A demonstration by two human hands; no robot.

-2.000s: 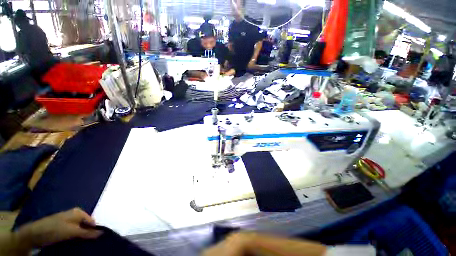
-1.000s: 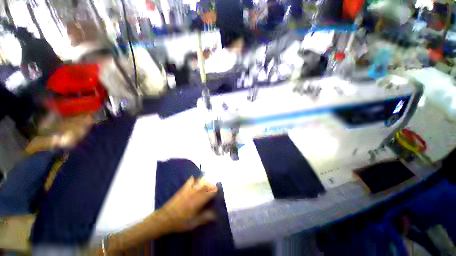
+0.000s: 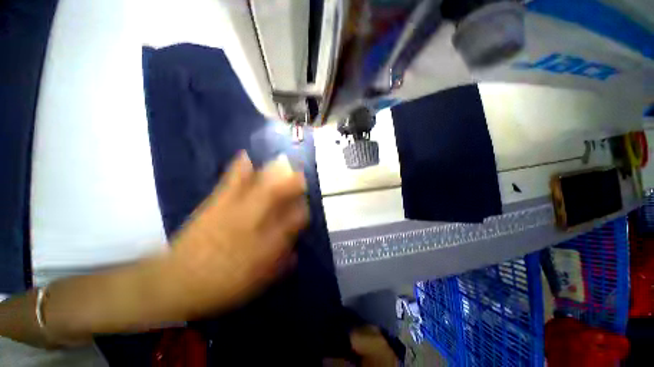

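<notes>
A navy garment panel (image 3: 193, 122) lies on the white machine bed, its right edge beside the lit presser foot (image 3: 298, 129), and runs down over the front edge. My left hand (image 3: 240, 229), blurred and with a band at the wrist, reaches in from the left. Its bunched fingers are on the panel just in front of the foot and seem to grip it. My right hand (image 3: 373, 345) shows only as a small blurred part at the bottom edge by the hanging cloth; its fingers cannot be made out.
A small dark cloth piece (image 3: 448, 154) lies right of the knurled knob (image 3: 361, 153). The machine head (image 3: 566, 50) overhangs the top. A measuring tape (image 3: 430, 240) runs along the grey edge. A phone-like black rectangle (image 3: 589, 197) lies right, above blue crates (image 3: 495, 308). Dark cloth (image 3: 14, 143) lies far left.
The view has moved down and close to the needle. The panel, low in my left hand's area at first, was brought onto the bed and is now at the foot, with my left hand on it.
</notes>
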